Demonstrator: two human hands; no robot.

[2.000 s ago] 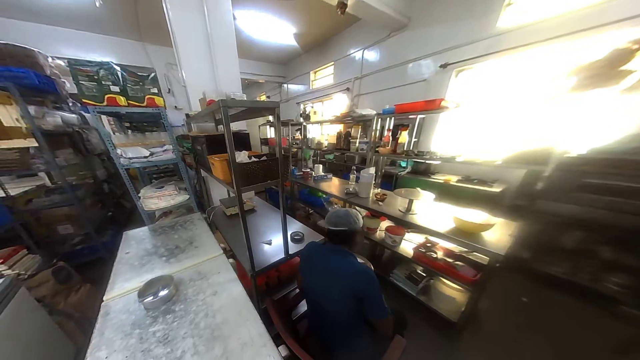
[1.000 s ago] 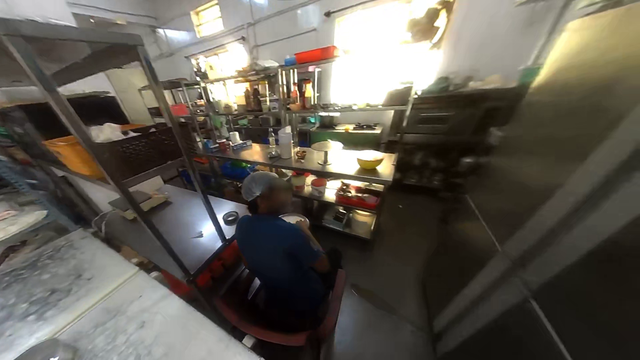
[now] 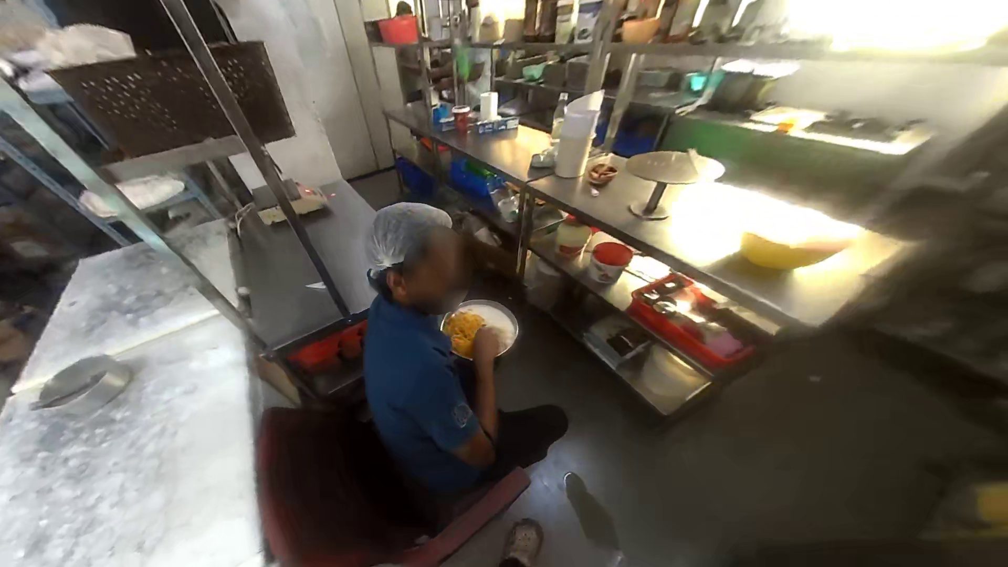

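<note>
Neither my left hand nor my right hand shows in the head view. Nearest to the view is a floured marble worktop (image 3: 157, 465), with a round metal cutter ring or tin (image 3: 85, 384) on it. A co-worker in a blue shirt (image 3: 417, 386) and hair net sits in a red chair (image 3: 331, 488). On the co-worker's lap side is a round metal plate (image 3: 504, 313) with yellow food and white rice, and the co-worker's hand touches the food.
A steel table (image 3: 614, 206) bears a cake turntable (image 3: 675, 168), a white jug (image 3: 577, 142) and a yellow bowl (image 3: 787, 250). Its lower shelf holds a red tray (image 3: 724, 358). A metal rack post (image 3: 260, 157) stands at the left, beside a scale (image 3: 293, 206). A shoe (image 3: 523, 542) shows on the floor.
The view has swung right and down and come nearer to the seated co-worker. The plate of food now shows plainly.
</note>
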